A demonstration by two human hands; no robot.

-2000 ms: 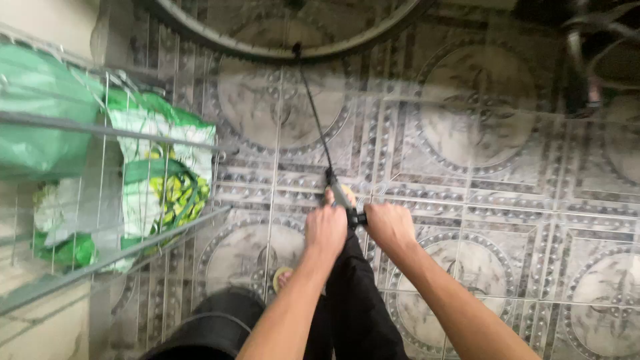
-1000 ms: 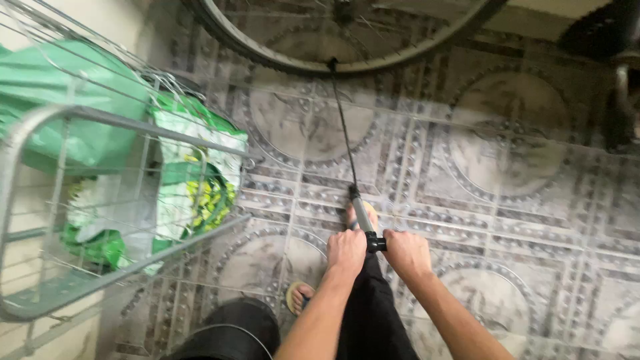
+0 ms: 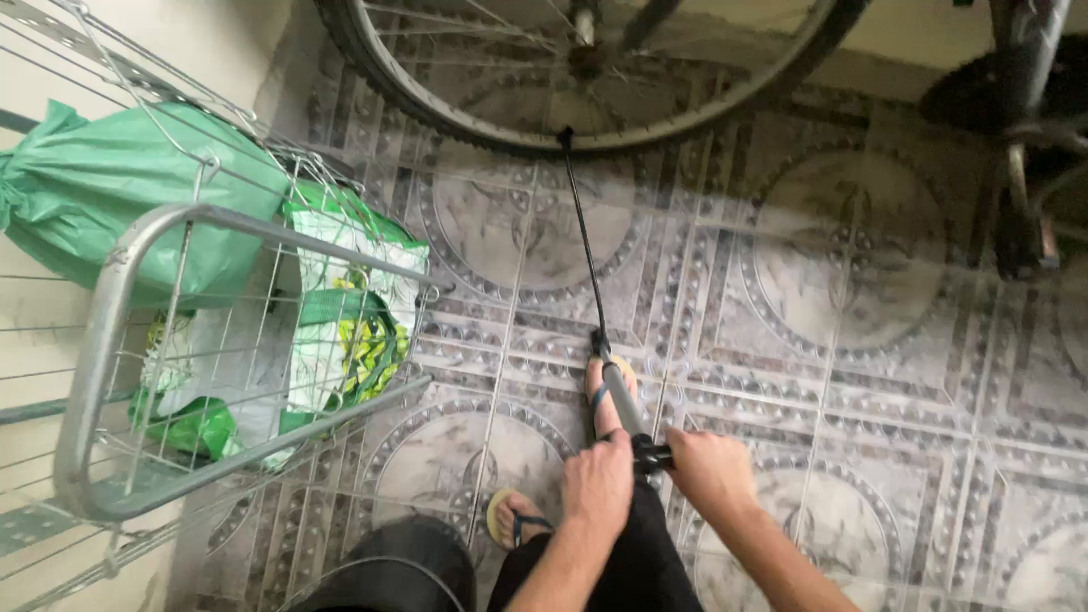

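Observation:
A bicycle floor pump (image 3: 625, 399) with a grey barrel and a black T-handle stands between my legs, its base by my sandaled foot (image 3: 605, 408). My left hand (image 3: 599, 484) is closed around the left side of the handle. On the right side, my right hand (image 3: 712, 472) grips the other end. From the pump base a thin black hose (image 3: 585, 238) runs up to the rim of a bicycle wheel (image 3: 510, 136), where its black head (image 3: 565, 138) sits at the valve position. The valve itself is hidden.
At the left stands a wire shopping cart (image 3: 93, 374) with a tied green plastic bag (image 3: 170, 204) and a green-white patterned bag (image 3: 348, 297). A black bin or bucket (image 3: 399, 569) is near my left leg. Dark bicycle parts, with a pedal (image 3: 1028, 246), show at the upper right.
The view has shifted, bringing more of the wheel and cart into the picture. Both hands stay on the pump handle, and the hose still reaches the wheel rim.

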